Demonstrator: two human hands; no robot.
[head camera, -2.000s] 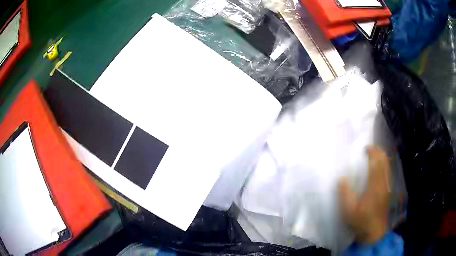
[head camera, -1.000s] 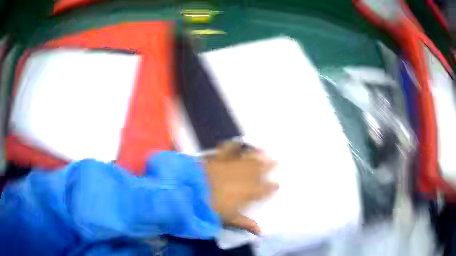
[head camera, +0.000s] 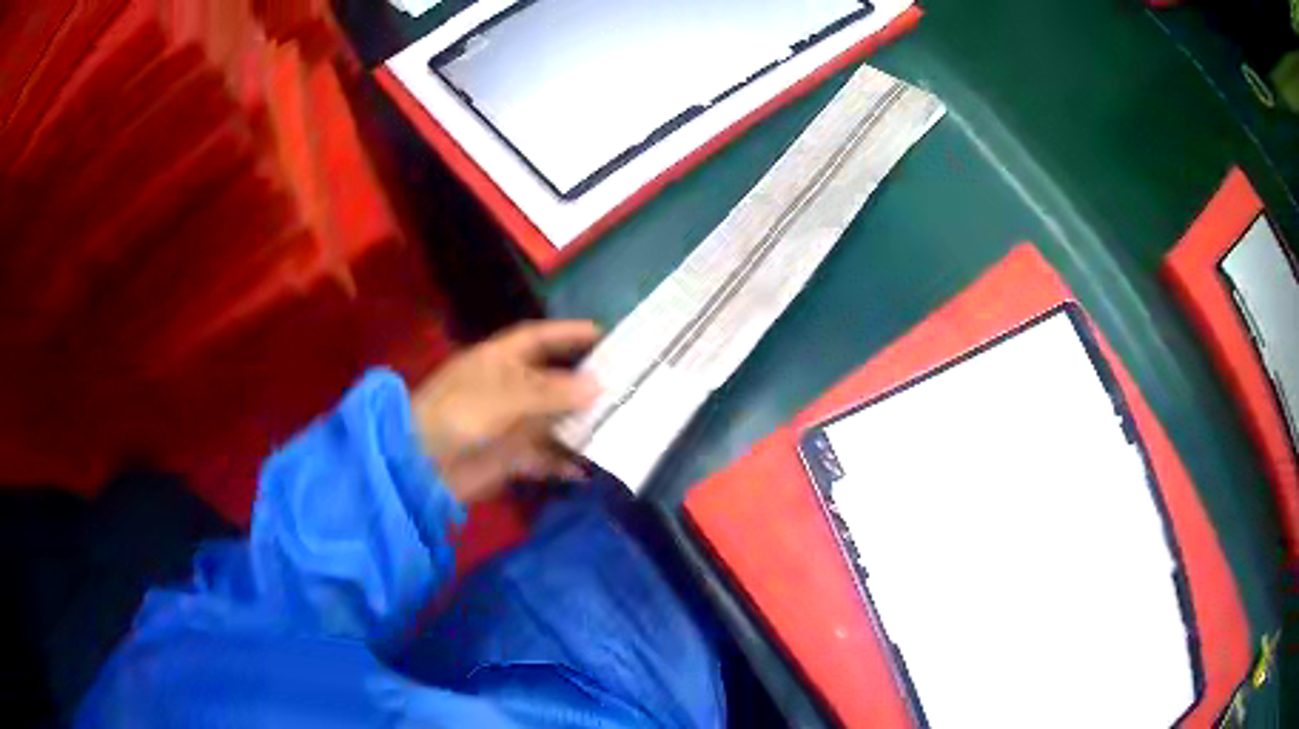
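My left hand (head camera: 506, 406), bare and slightly blurred, comes in from the lower left in a blue sleeve. Its fingers are closed around the near left corner of a long, narrow, pale small-sticker sheet (head camera: 776, 235) with dark lines along it. The sheet slants up and right across the dark green table, its near end at the table edge. Part of the grip is hidden by the fingers. My right hand is out of the picture.
A black-bordered backlight panel (head camera: 1011, 520) lies on a red foam pad (head camera: 755, 534) at lower right. Another panel (head camera: 641, 86) lies on white sheet and red foam at the top. Red foam stacks (head camera: 171, 185) stand at left. Part of another panel (head camera: 1268, 292) shows at the right edge.
The view has swung left, away from the white sheet with black blocks. My left hand has left that sheet and now holds the narrow sticker sheet. The plastic bags are out of view.
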